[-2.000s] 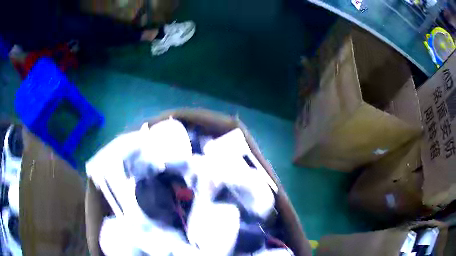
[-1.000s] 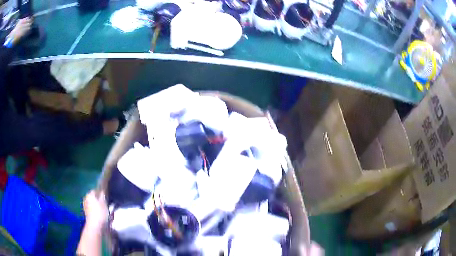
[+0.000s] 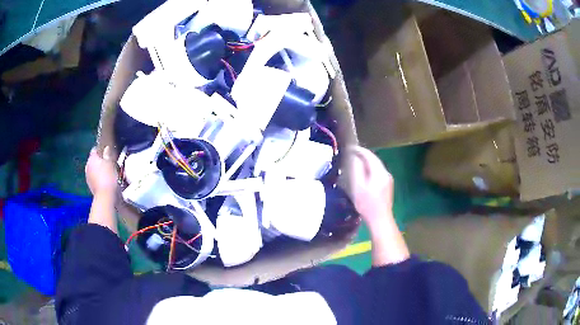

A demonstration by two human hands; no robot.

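Note:
A brown open-top carton (image 3: 232,274) bulges round in front of me, close to my body. It is filled with white camera housings (image 3: 297,206) lying in a jumble. Several black domes (image 3: 189,168) are among them, some open, with red, orange and yellow lead wires (image 3: 173,238) showing. My left hand (image 3: 102,172) grips the carton's left side. My right hand (image 3: 371,183) grips its right side. Both hands are bare, with dark sleeves. The fingertips are partly hidden against the carton walls, and the bottom of the carton is out of sight.
An open carton (image 3: 407,82) and a printed carton panel (image 3: 537,120) stand at the right. A blue stool (image 3: 44,235) is at the left. The green workbench edge (image 3: 488,14) runs along the top. Another carton (image 3: 445,254) with black-and-white contents is at lower right.
The filled carton now sits closer to my body. My hands, absent two seconds ago and at the lower carton sides one second ago, are now fully seen on both sides. The bench has slid upward in view.

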